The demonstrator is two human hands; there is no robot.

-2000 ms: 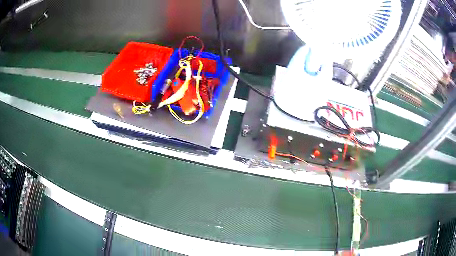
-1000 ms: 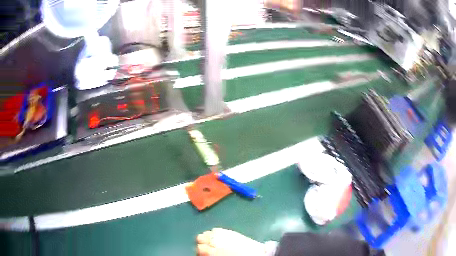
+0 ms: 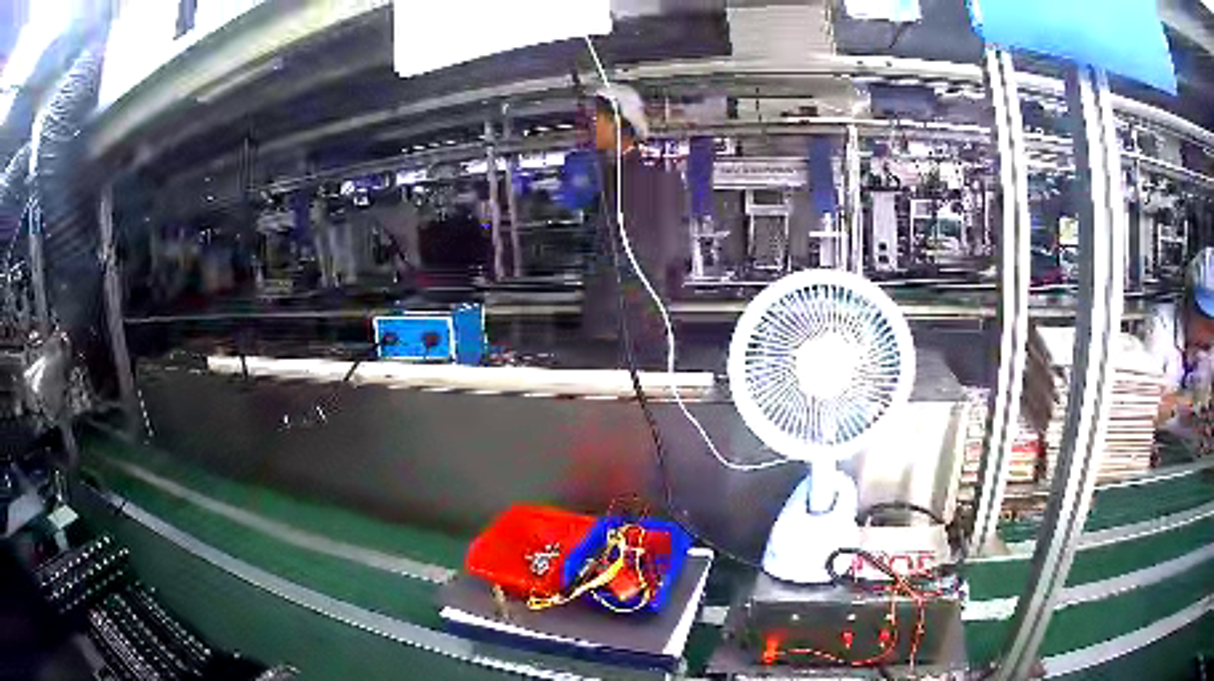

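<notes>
Neither of my hands is in the picture. Nearest in front, a red parts bin point(image 3: 514, 548) with silvery bits stands beside a blue parts bin point(image 3: 686, 559) holding a tangle of yellow, white and red lead wires. Both rest on a dark flat block point(image 3: 573, 631) with a pale edge. To the right, a white desk fan point(image 3: 823, 366) stands on a dark metal box point(image 3: 832, 623) with red terminals and wires. Black strips with rows of pale dots point(image 3: 113, 605) lie at the lower left.
Aluminium posts point(image 3: 1081, 333) rise at the right. A blue box point(image 3: 429, 335) sits on the ledge behind. A person point(image 3: 639, 200) in a pale cap is beyond it, another person point(image 3: 1198, 333) at the right edge. Stacked pale sheets point(image 3: 1105, 386) stand behind the posts.
The view has swung up and left from the bench. My hand, the orange-brown pad and the blue probe have left the picture; the fan and both bins are fully in view again.
</notes>
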